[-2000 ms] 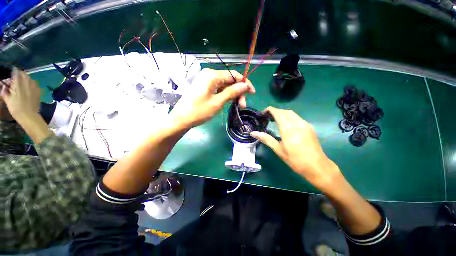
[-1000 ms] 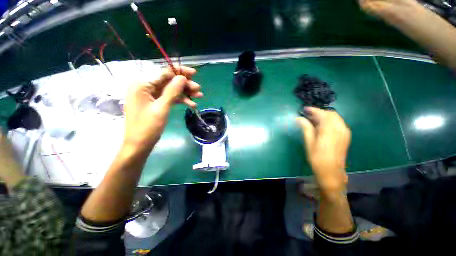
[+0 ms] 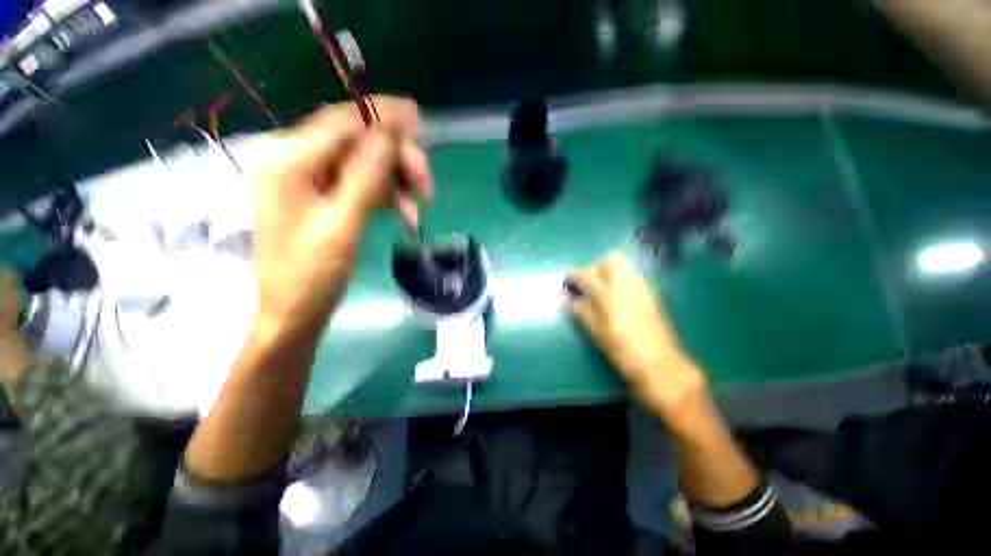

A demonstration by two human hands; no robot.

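Observation:
A white camera housing (image 3: pixel 454 350) stands on the green bench with its black-lined round mouth facing up and a white tail cable at its foot. My left hand (image 3: pixel 326 201) is above and left of it, shut on the red and dark wire leads (image 3: pixel 350 74) that rise from the mouth; white connectors show at their upper ends. My right hand (image 3: pixel 617 320) is right of the housing, blurred, with a small dark piece (image 3: pixel 574 287) between its fingertips; it looks like a black retaining ring.
A pile of black retaining rings (image 3: pixel 685 209) lies to the right. A black camera head (image 3: pixel 534 163) stands behind the housing. White foam (image 3: pixel 179 315) with housings and wires is at left. A neighbour's plaid sleeve (image 3: pixel 82 445) is lower left; another person's arm (image 3: pixel 943 43) is upper right.
Since the earlier frames, my right hand has left the housing, reached the ring pile and come back left with a small dark piece. My left hand still holds the leads. The view has shifted.

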